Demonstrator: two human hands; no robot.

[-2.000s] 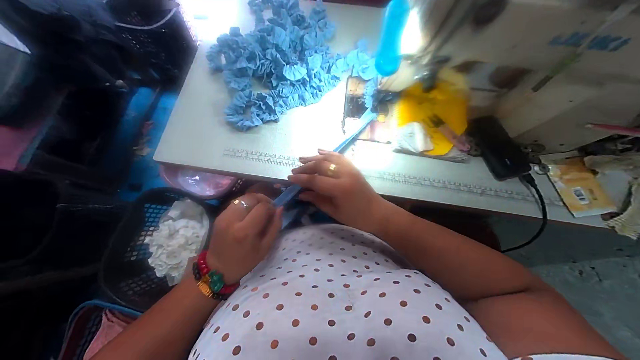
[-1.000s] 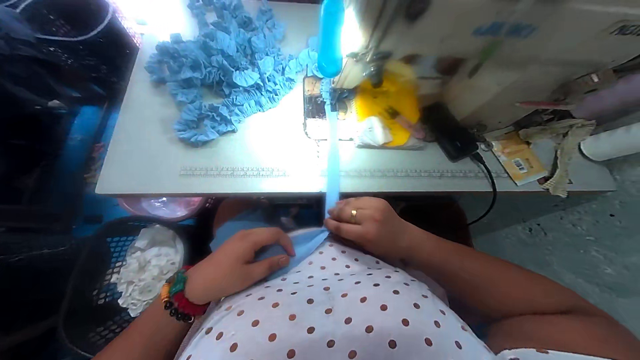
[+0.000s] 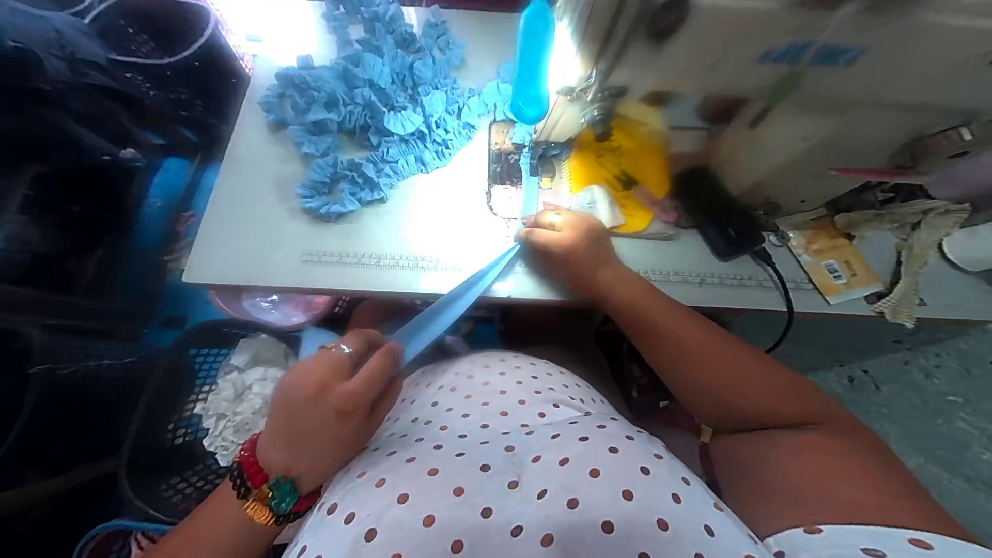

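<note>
A blue fabric strip runs slantwise from my left hand, over the table's front edge, up to the presser foot area of a sewing machine. My left hand, with a ring and beaded bracelets, grips the strip's lower stretch above my lap. Pinched on the strip just in front of the needle plate is my right hand, resting at the table's front. Gathered blue ruffled fabric lies heaped left of the needle and joins the work behind it. A bright blue rounded object hides part of the needle area.
A ruler scale runs along the table's front. Right of the needle lie yellow cloth, a black device with a cable, and a yellow packet. A black basket with white fabric pieces and a pink basin stand lower left.
My right hand has moved from the lap side of the table edge up the strip toward the needle. My left hand has moved left and down, and the strip now stretches between both hands.
</note>
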